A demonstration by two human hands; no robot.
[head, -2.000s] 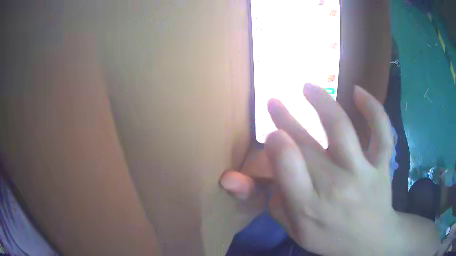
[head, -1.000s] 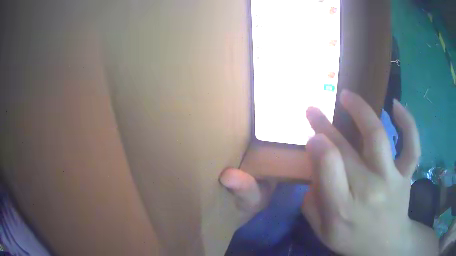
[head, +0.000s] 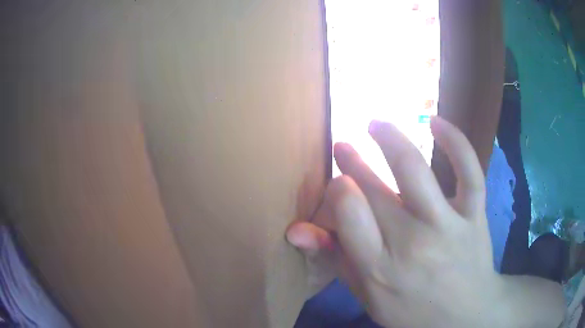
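A phone (head: 381, 70) with a white-glared screen lies inside an open brown cardboard box (head: 471, 70). The box's broad lid flap (head: 224, 128) fills the left of the view. My left hand (head: 310, 237) holds the box's near end; only the thumb and a little of the hand show, the rest hidden behind the box and my right hand. My right hand (head: 423, 237) is over the phone's lower end, fingers spread and curled, holding nothing. Its fingertips cover part of the screen; whether they touch it is unclear.
The green floor (head: 551, 147) shows at the right, with yellow-and-black tape (head: 564, 41) at the far right. Dark and blue fabric (head: 502, 186) lies beyond the box's right side. Pale striped material (head: 25, 282) shows at the lower left.
Compared with one second ago, my right hand has moved left over the phone's lower end and its fingers reach further across the screen. The screen content sits slightly lower. My left thumb has barely moved.
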